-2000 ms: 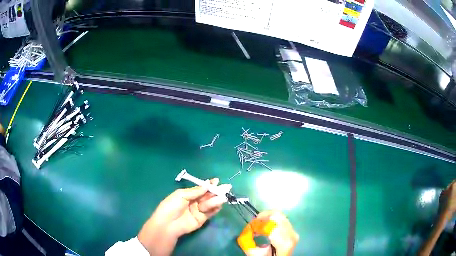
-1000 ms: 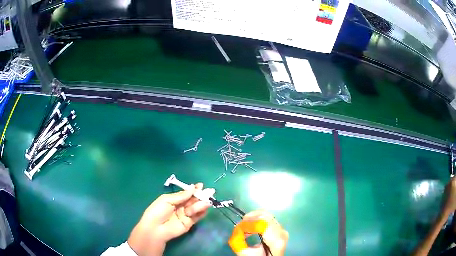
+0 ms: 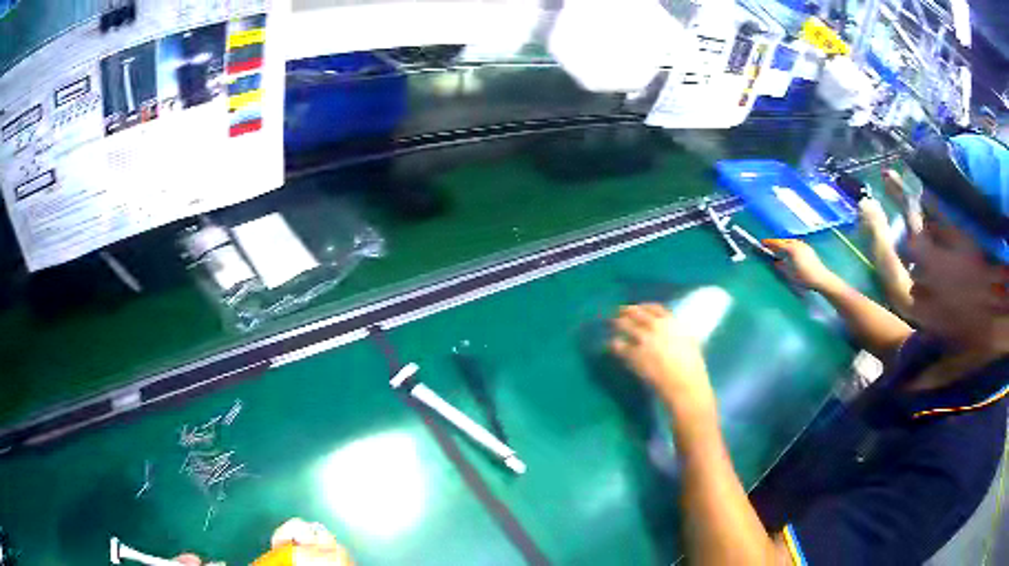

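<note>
The white strip [image 3: 142,555] shows its wider end block at the bottom left edge, the rest cut off. Only a fingertip of my left hand [image 3: 190,561] shows, at the strip. My right hand [image 3: 304,549] is cut off by the bottom edge; its orange finger cots show, but not what it holds. Another white strip [image 3: 459,425] lies slanted across the dark tape line on the green mat, its black wires [image 3: 484,392] beside it. A loose heap of thin grey pins or tubing pieces [image 3: 210,464] lies at the left.
A person in a dark shirt [image 3: 902,464] and blue cap is at the right, one forearm [image 3: 692,431] over the mat. A blue tray [image 3: 788,197] stands beyond. A metal-edged rail [image 3: 476,290] crosses behind the mat. A clear bag [image 3: 271,249] and an instruction sheet [image 3: 144,166] are at upper left.
The view has swung right, so the bench things and my hands sit further left and lower. The single strip on the mat, the neighbouring person and the blue tray at right have come into view.
</note>
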